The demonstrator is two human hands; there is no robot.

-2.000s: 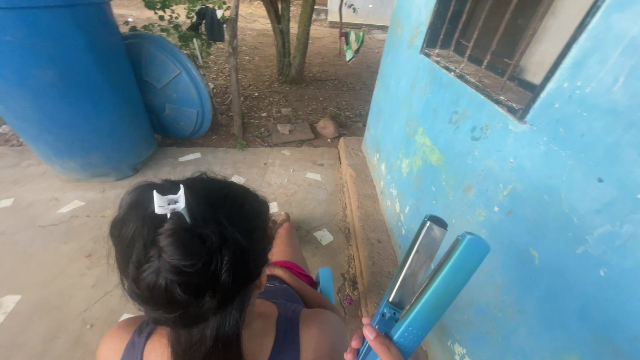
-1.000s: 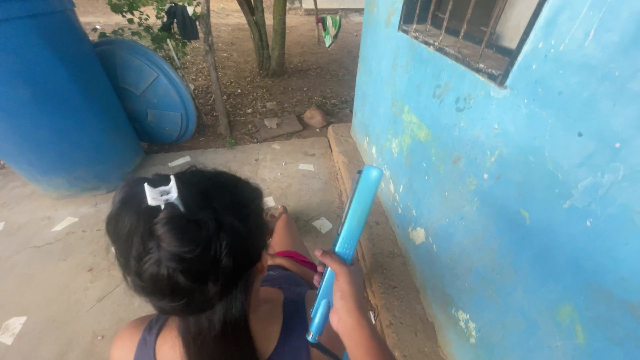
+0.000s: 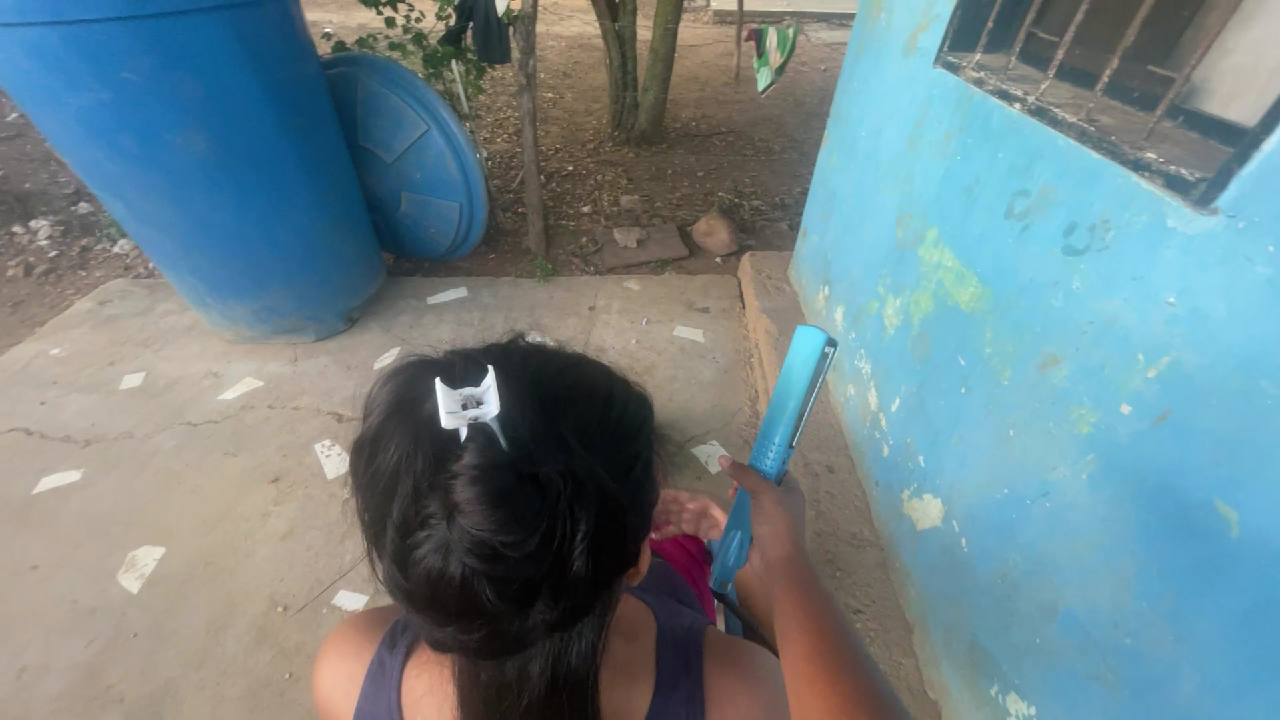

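My right hand (image 3: 772,510) grips a blue hair straightener (image 3: 787,405) by its lower part, with the plate end pointing up beside the right side of a seated person's head. The straightener's arms look close together. Dark hair (image 3: 520,500) is gathered up on the person's head, with a white claw clip (image 3: 468,400) near the crown and a length hanging down the back. The straightener does not touch the hair. One of the seated person's hands (image 3: 690,515) shows beyond the head, near magenta cloth. My left hand is out of view.
A large blue barrel (image 3: 220,160) stands at the left, its round lid (image 3: 410,155) leaning beside it. Along the right runs a light-blue wall (image 3: 1050,400) with a barred window (image 3: 1110,80). A low concrete ledge (image 3: 775,300) borders the wall's foot. Trees and a thin post stand behind.
The straightener's arms were spread apart two seconds ago and now look close together. My right hand has turned it upright and moved it away from the wall, then slightly back to the right.
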